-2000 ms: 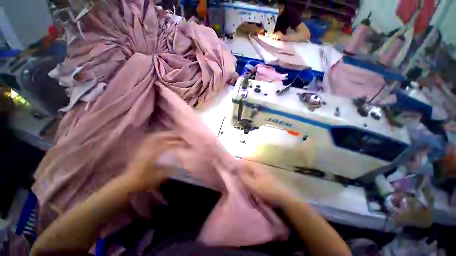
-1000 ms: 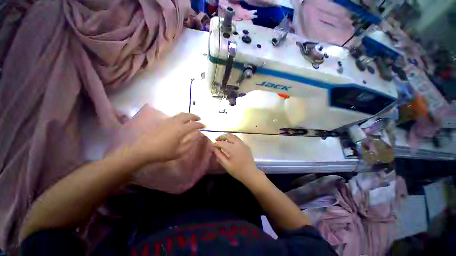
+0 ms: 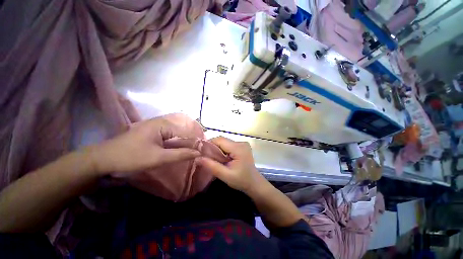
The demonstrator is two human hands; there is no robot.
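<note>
A dusty-pink garment piece (image 3: 170,183) lies at the table's near edge and hangs over it, with a seam running down its front. My left hand (image 3: 150,147) pinches its upper edge from the left. My right hand (image 3: 232,163) pinches the same edge from the right, the fingertips of both hands close together. The white sewing machine (image 3: 325,98) with a blue stripe stands beyond my hands to the right. Its needle area (image 3: 254,98) is lit, and no cloth is under it.
A large heap of pink fabric (image 3: 101,45) drapes over the table's left side. Pink pieces with white parts (image 3: 350,217) lie below the table edge at right. More pink fabric (image 3: 337,28) is behind the machine.
My hands have come together at the edge of the piece, which now shows a folded seam between them. The view has shifted, so the machine appears further right and more tilted.
</note>
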